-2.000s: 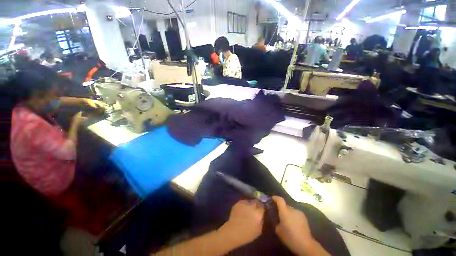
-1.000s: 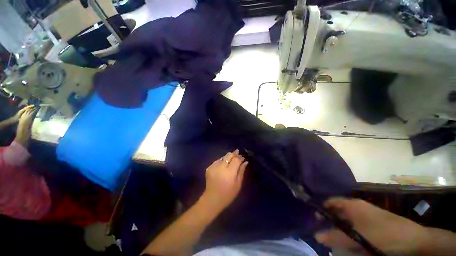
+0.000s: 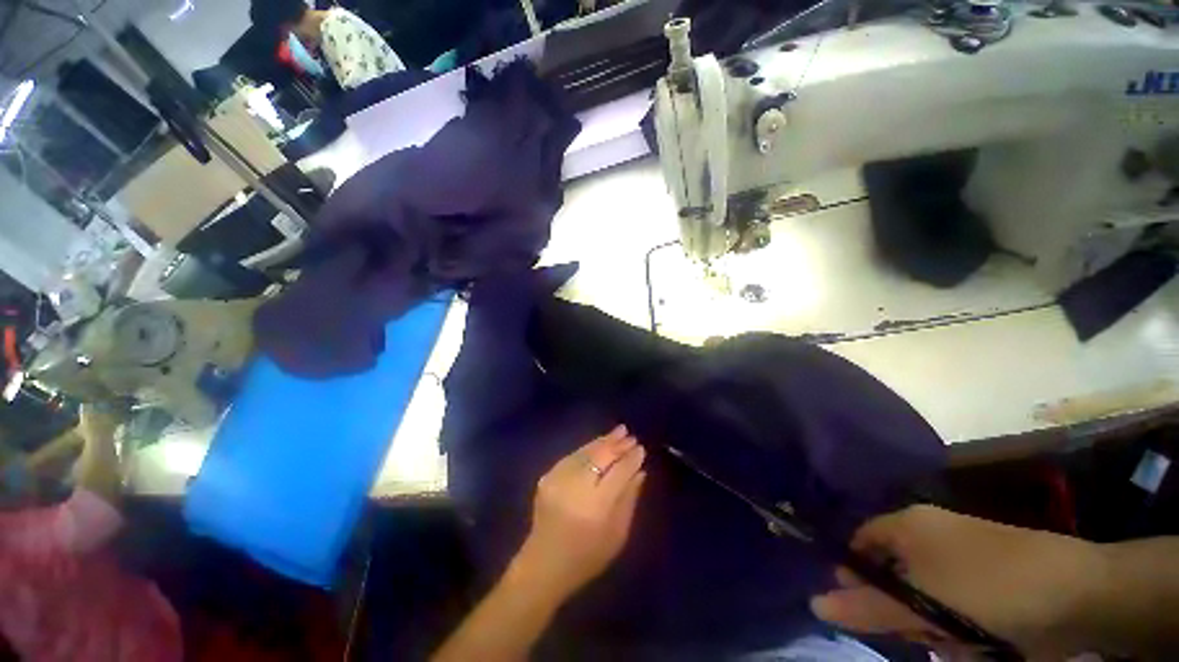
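Observation:
A dark navy garment piece (image 3: 828, 414) lies over my lap and the table edge, its broad curved edge to the right. My right hand (image 3: 957, 576) holds the black handles of the tailor's shears (image 3: 780, 520) at the lower right. The dark blades point up and left over the cloth, with the tip near my left fingers. How far the blades are apart is hard to tell against the dark cloth. My left hand (image 3: 588, 498) lies on the cloth left of the blade tip, fingers together and a ring on one; whether it pinches the cloth cannot be told.
A heap of navy cloth (image 3: 440, 207) lies beyond, partly on a blue sheet (image 3: 304, 453). A cream-white sewing machine (image 3: 931, 104) stands at right, with a dark cloth scrap (image 3: 928, 213) under its arm. A neighbouring machine (image 3: 155, 339) and a coworker's pink sleeve (image 3: 84, 569) are at left.
Since two seconds ago my hands have parted: the left is now on the cloth, the right holds the shears low at right. The view has tilted down. Since one second ago the hands have barely moved.

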